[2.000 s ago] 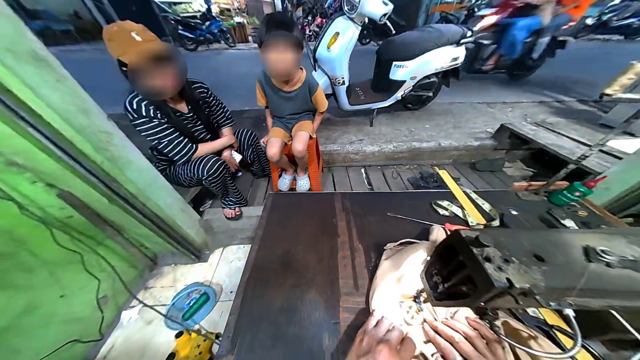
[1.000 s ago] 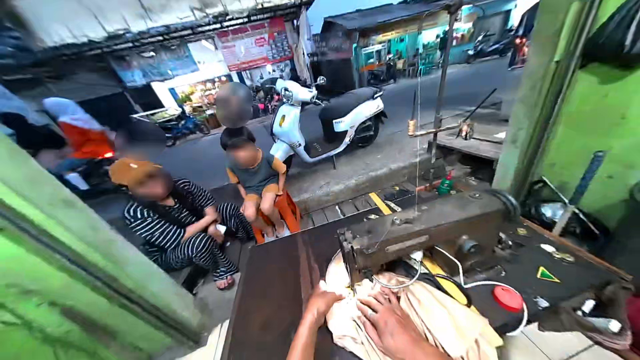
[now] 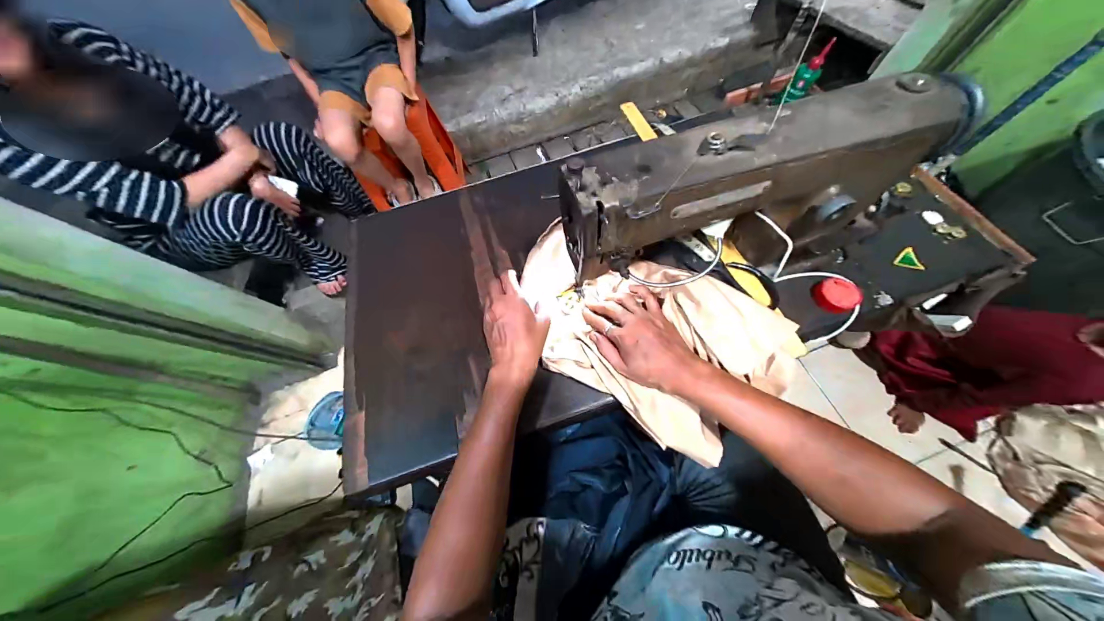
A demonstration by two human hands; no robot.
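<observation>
A cream-coloured cloth (image 3: 716,319) lies bunched under the needle of an old metal sewing machine (image 3: 776,155), lit by a bright lamp there. On the left edge of the cloth my left hand (image 3: 513,323) rests, its fingers pointing at the machine. My right hand (image 3: 638,332), with a ring on one finger, presses flat on the cloth just right of the needle, fingers spread. The cloth drapes over the front edge of the dark wooden table (image 3: 414,345). Whether my left fingers pinch the cloth is hard to tell.
Two seated people are beyond the table at the left, one on an orange stool (image 3: 431,138). Behind the machine are a green bottle (image 3: 804,79) and a yellow ruler (image 3: 638,121). A red round object (image 3: 837,295) with a white cable lies at right. A person's maroon-clad leg is farther right.
The view has tilted down and come closer to the table. Both hands remain on the cloth by the needle; my left hand now lies flatter at its left edge.
</observation>
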